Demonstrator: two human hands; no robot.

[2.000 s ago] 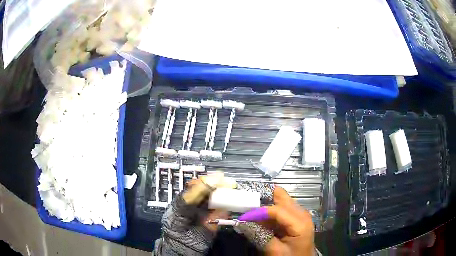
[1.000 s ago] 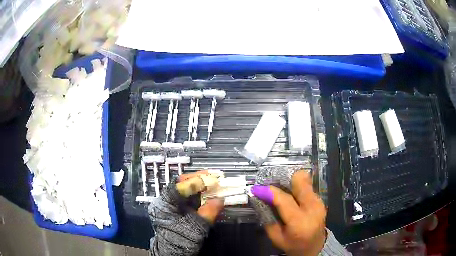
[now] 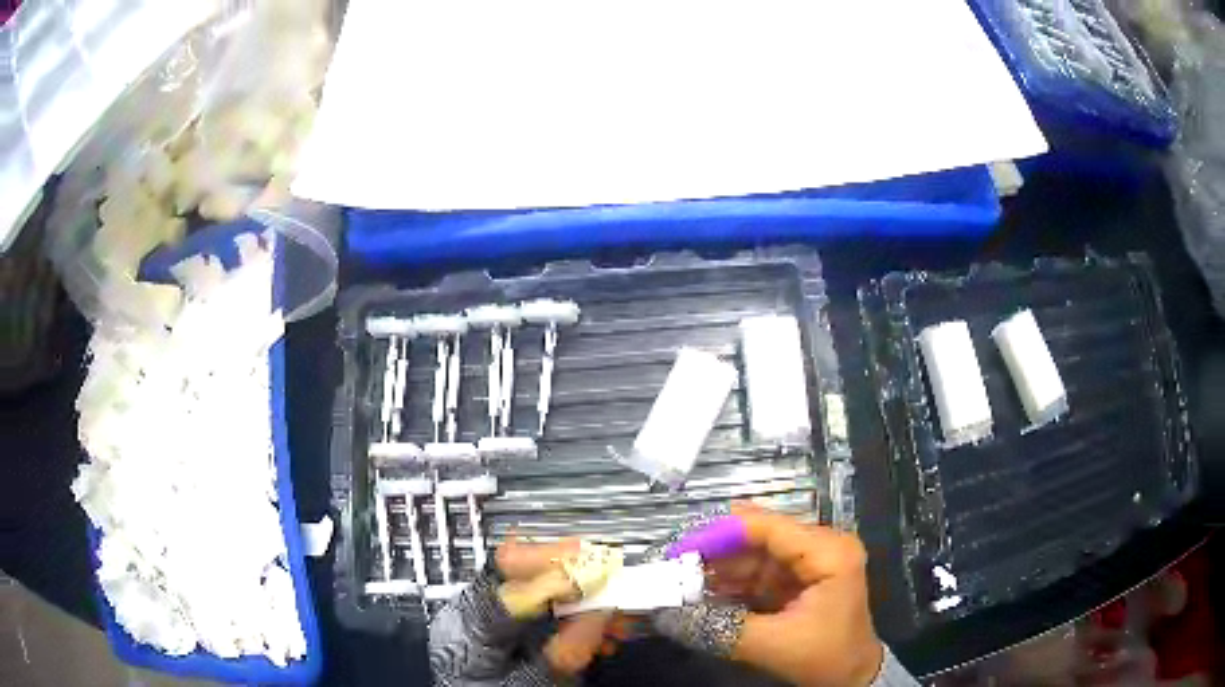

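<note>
My left hand [image 3: 544,604], in a grey fingerless knit glove with pale finger cots, holds the left end of a white block [image 3: 638,585]. My right hand [image 3: 779,584], with a purple finger cot, is at the block's right end, its fingers touching it. The block lies level above the front edge of the clear ribbed tray [image 3: 631,302]. Rod parts [image 3: 443,383] stand in rows at that tray's left. Two white blocks [image 3: 774,380] lie in its right part, one tilted. Whether a rod is inside the held block cannot be seen.
A blue bin [image 3: 289,537] heaped with white slips [image 3: 182,456] is at left, cream pieces [image 3: 161,175] behind it. A white sheet [image 3: 658,101] covers a blue tray [image 3: 672,231]. A smaller clear tray [image 3: 1075,490] at right holds two blocks. Stacked blue trays [image 3: 1095,81] are far right.
The rod visible at my fingers earlier no longer shows. My hands have closed on the two ends of the white block. The view has shifted slightly.
</note>
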